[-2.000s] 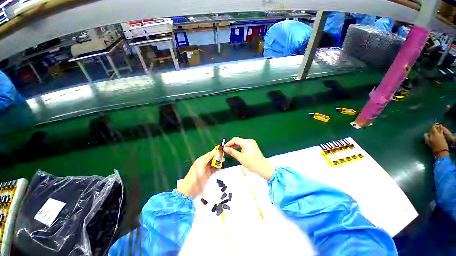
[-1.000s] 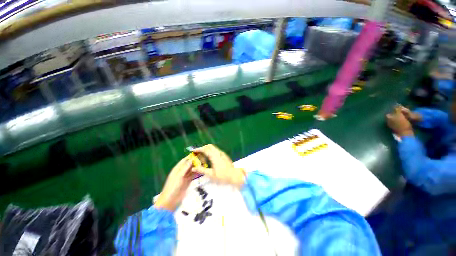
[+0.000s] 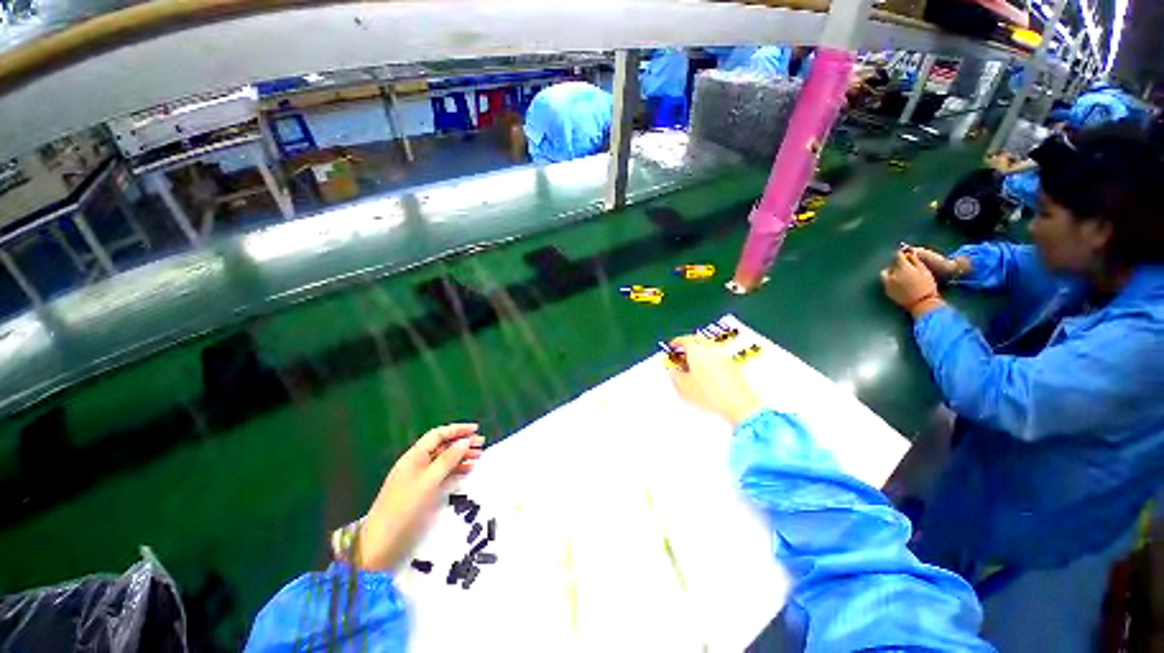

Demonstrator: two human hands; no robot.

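Observation:
My right hand (image 3: pixel 708 374) is at the far end of the white board (image 3: pixel 600 510), its fingers on a yellow unit (image 3: pixel 673 356) at the left end of a row of yellow units (image 3: pixel 747 351); it partly hides the row. My left hand (image 3: pixel 421 478) is over the board's left edge, fingers curled, with a small dark bit at the fingertips that may be a black part. A loose pile of small black parts (image 3: pixel 475 536) lies on the board just right of and below my left hand.
Two loose yellow units (image 3: pixel 645 295) lie on the green conveyor belt (image 3: pixel 511 370) beyond the board. A pink-wrapped post (image 3: pixel 798 166) stands behind it. A black parts bag (image 3: pixel 96 612) is at lower left. A person in blue (image 3: pixel 1047 370) works at right.
My hands have separated. My right hand has carried the yellow unit from between them to the row on the board. The camera view has turned right, showing more of the neighbouring person.

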